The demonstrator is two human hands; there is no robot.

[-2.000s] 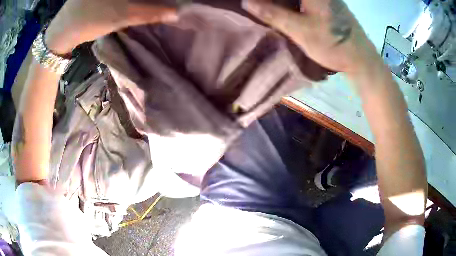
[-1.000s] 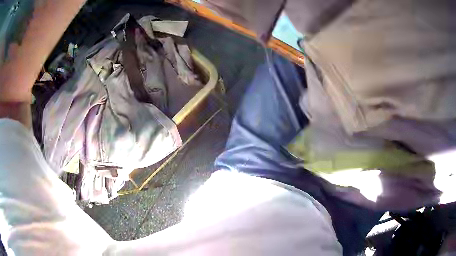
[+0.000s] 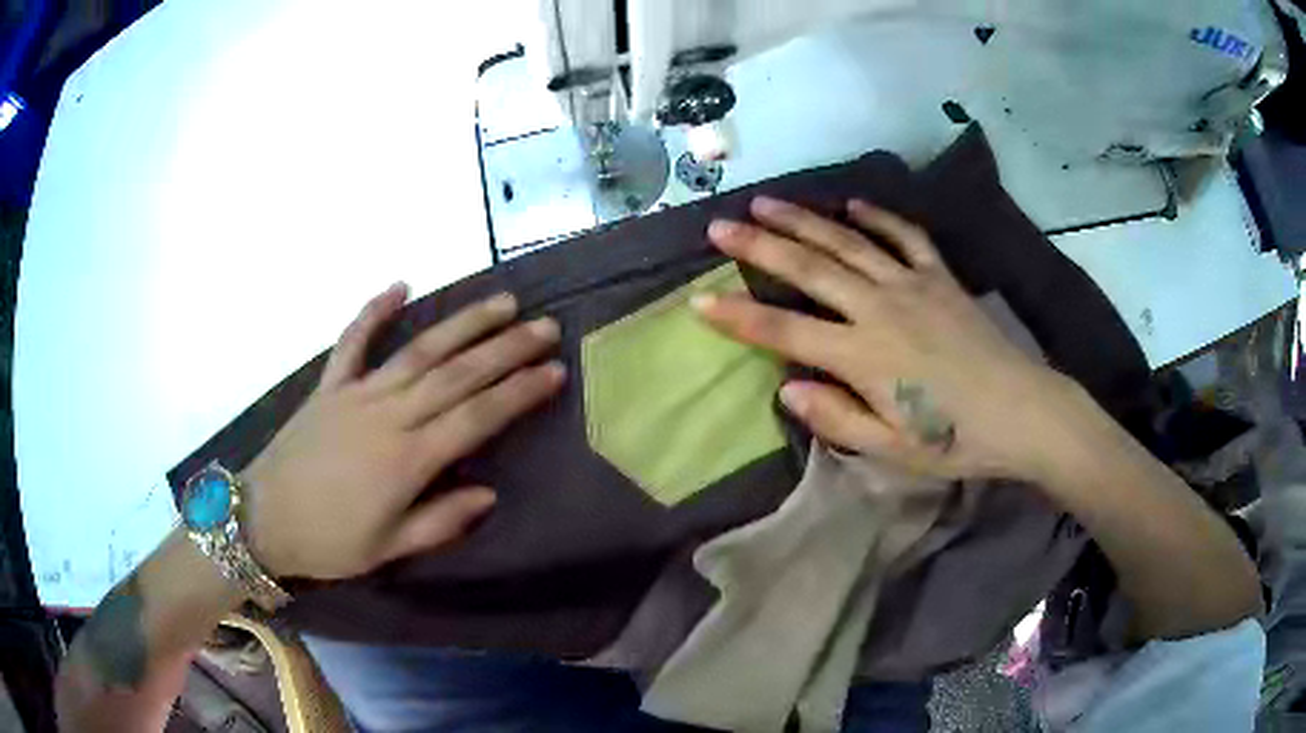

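A dark brown panel (image 3: 473, 573) lies spread across the front of the white table, its far edge just before the needle plate. A lime-green patch pocket (image 3: 680, 387) with a pointed end sits on it between my hands. My left hand (image 3: 416, 444) lies flat on the panel left of the pocket, fingers spread. My right hand (image 3: 888, 337) lies on the panel and the pocket's right part, fingers spread. A beige piece (image 3: 781, 602) hangs folded below my right hand. The presser foot and needle (image 3: 606, 151) stand just beyond the cloth edge.
The white machine head (image 3: 1089, 72) marked JUKI spans the upper right. A dark round part with a white knob (image 3: 702, 122) is right of the needle. The white table (image 3: 244, 186) extends left. A curved tan rail (image 3: 294, 673) and cloth show at lower left.
The view has turned from my lap and the floor pile to the machine table. The cloth, lifted and bunched before, now lies flat on the table with the green pocket facing up under my hands.
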